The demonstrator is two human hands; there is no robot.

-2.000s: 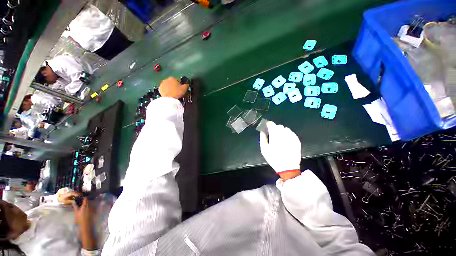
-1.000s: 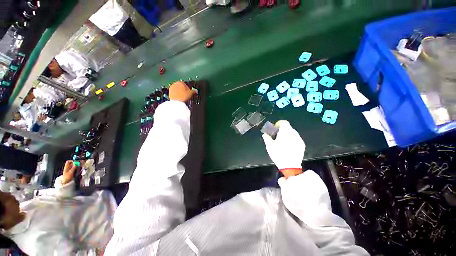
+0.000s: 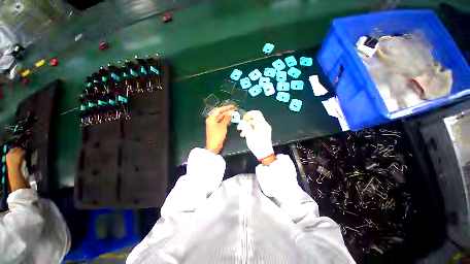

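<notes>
My bare left hand [image 3: 218, 128] and my gloved right hand [image 3: 257, 135] meet over the near part of the green bench. A teal square part [image 3: 235, 116] is between their fingertips, held by the left fingers. The right fingers touch it and seem to hold a clear plate, mostly hidden. Loose clear square plates [image 3: 211, 100] lie just behind my left hand. Teal square parts [image 3: 281, 76] lie scattered beyond my right hand. Clamped assemblies [image 3: 116, 77] stand in rows at the far end of the black tray [image 3: 144, 149] on the left.
A blue tote [image 3: 355, 98] with bags stands at the right, white slips [image 3: 317, 85] beside it. A bin of loose binder clips [image 3: 361, 180] is right of my lap. Another black tray [image 3: 44, 118] and a person's hand [image 3: 15, 160] are at far left. Small red parts [image 3: 103, 45] lie beyond.
My left hand has left the clamped rows on the black tray and come to my right hand, now with a teal part. The view has turned and shifted right.
</notes>
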